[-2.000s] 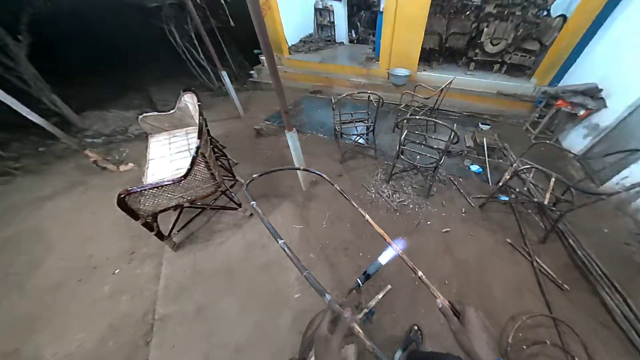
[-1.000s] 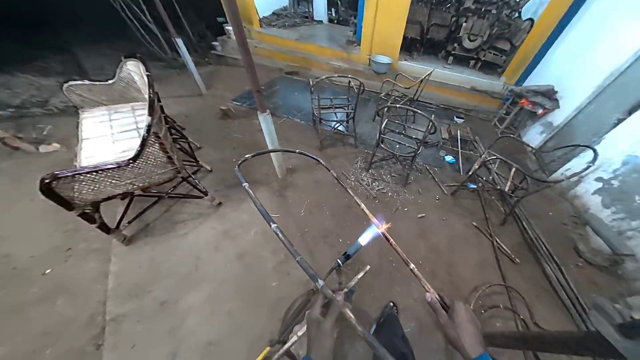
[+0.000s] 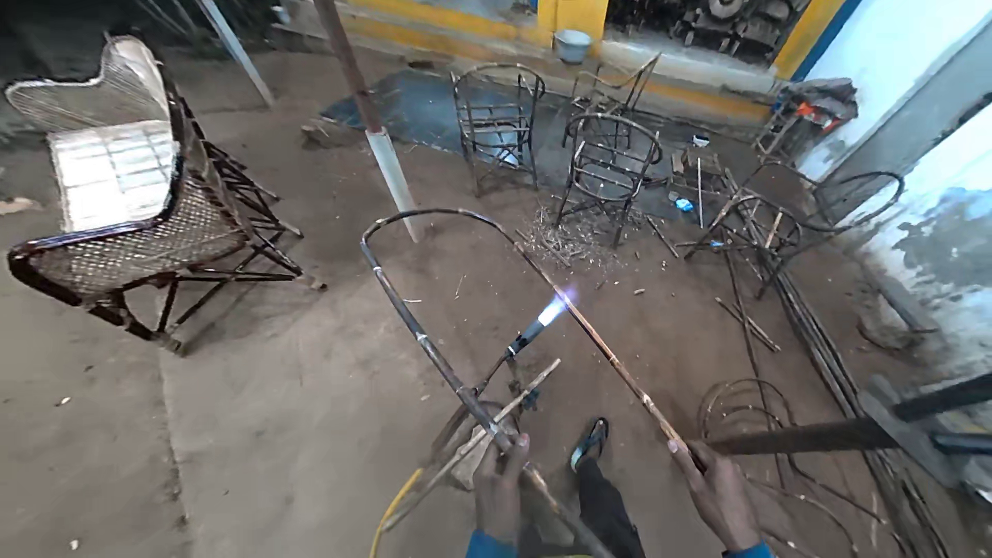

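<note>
A cane pole bent into a U-shaped loop stretches ahead of me, its curve farthest from my body. My left hand grips the darker left side of it. Around the lighter right side is my right hand. Between the two sides a gas torch burns, and its blue flame touches the right side of the pole. The torch seems fixed on a low support, partly hidden behind the left side of the pole. A thin stick slants beside the torch, and a yellow hose runs below it.
A woven cane chair stands at left, near a metal post. Unfinished cane chair frames stand beyond, with shavings on the ground. At right lie long poles, cane coils and a dark beam.
The flame now meets the right side of the bent pole nearer the curve than it did two seconds ago. The view has shifted to the right.
</note>
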